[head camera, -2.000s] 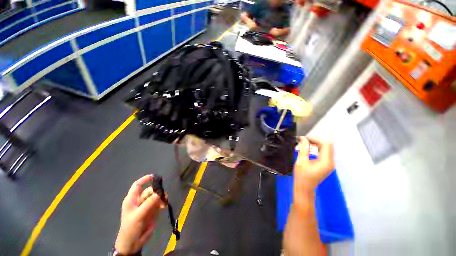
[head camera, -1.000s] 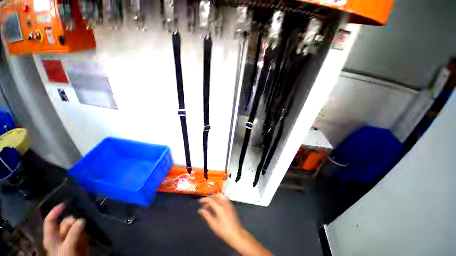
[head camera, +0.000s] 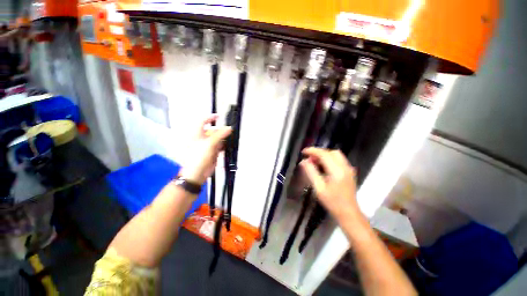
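My left hand is raised in front of the hanging straps and holds a black strap at its fingertips. Its lower end dangles below the hand, overlapping the hanging straps. My right hand is in front of the straps at the machine opening, with its fingers curled together. Whether it holds anything thin is too blurred to tell. More black straps with small silver fittings hang from a row of silver clips under the orange hood.
The orange hood runs along the top. A blue bin stands low behind my left forearm. A yellow disc and blue tub are at far left. An orange ledge lies below the straps. A blue covered shape stands lower right.
The view has swung right from the side table to the machine. My left hand has risen in front of the hanging straps, and my right hand has moved up to the machine opening.
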